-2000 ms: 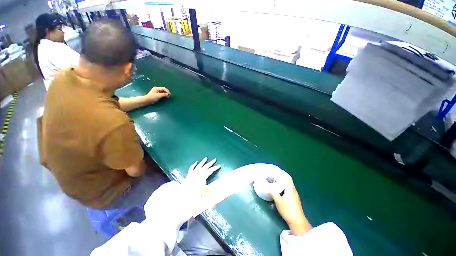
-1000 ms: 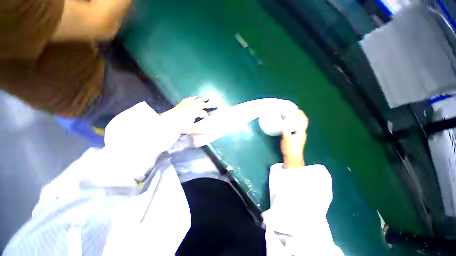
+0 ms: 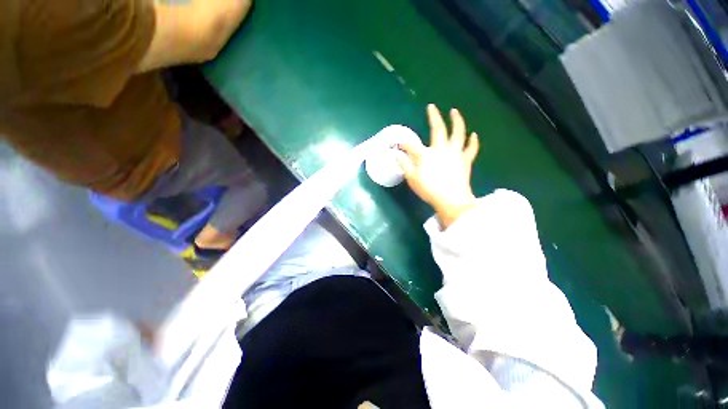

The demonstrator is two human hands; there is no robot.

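The white roll (image 3: 387, 165) stands on its flat end on the green bench surface (image 3: 319, 88), near the bench's front edge. Its loose strip (image 3: 275, 232) runs taut from the roll down to the lower left, past the bench edge. My left hand (image 3: 149, 331) is small and blurred at the strip's far end; it grips the strip there, its fingers mostly hidden. My right hand (image 3: 443, 169) is beside the roll, fingers spread and raised, with the thumb on the roll's top near the core.
A seated person in a brown top (image 3: 104, 104) is at the upper left, a forearm over the bench edge. A blue stool (image 3: 152, 228) stands below. Grey-white sheets (image 3: 646, 76) hang at the upper right, near a dark bar (image 3: 702, 172).
My left hand has moved far down and left, drawing out a longer strip. My right hand has opened its fingers from around the roll. The roll now shows further left and higher.
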